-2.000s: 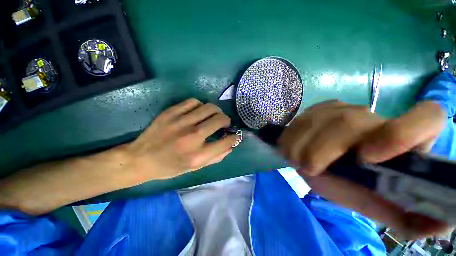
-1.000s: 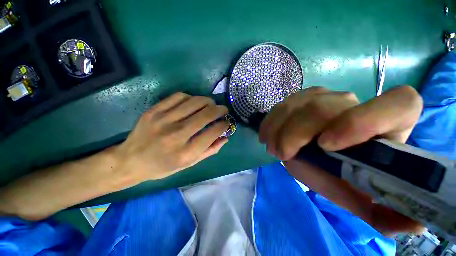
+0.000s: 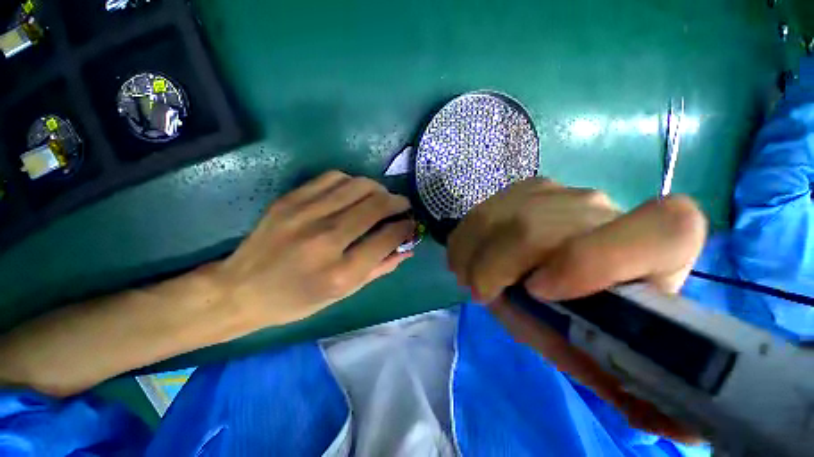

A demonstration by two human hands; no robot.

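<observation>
My left hand (image 3: pixel 317 245) lies on the green mat and pinches a small round electronic module (image 3: pixel 412 237) in its fingertips, mostly hidden by the fingers. My right hand (image 3: pixel 571 236) is closed around the electric screwdriver (image 3: pixel 665 344), which has a grey-white body and black grip. The tool's black nose points left at the module; its bit cannot be made out. The round screw dish (image 3: pixel 477 152), with a silvery speckled surface, lies just beyond both hands. A pointed white tab (image 3: pixel 400 162) lies at the dish's left edge.
A black parts tray (image 3: pixel 214 120) at upper left holds several modules in square pockets. Silver tweezers (image 3: pixel 671 147) lie right of the dish. Small shiny pieces (image 3: pixel 784 32) lie at the far right edge. A dark cable (image 3: pixel 759 287) runs at right.
My right hand and the screwdriver have moved left, so the nose is now close to the module. My left hand keeps its pinch on the module. The view has shifted slightly.
</observation>
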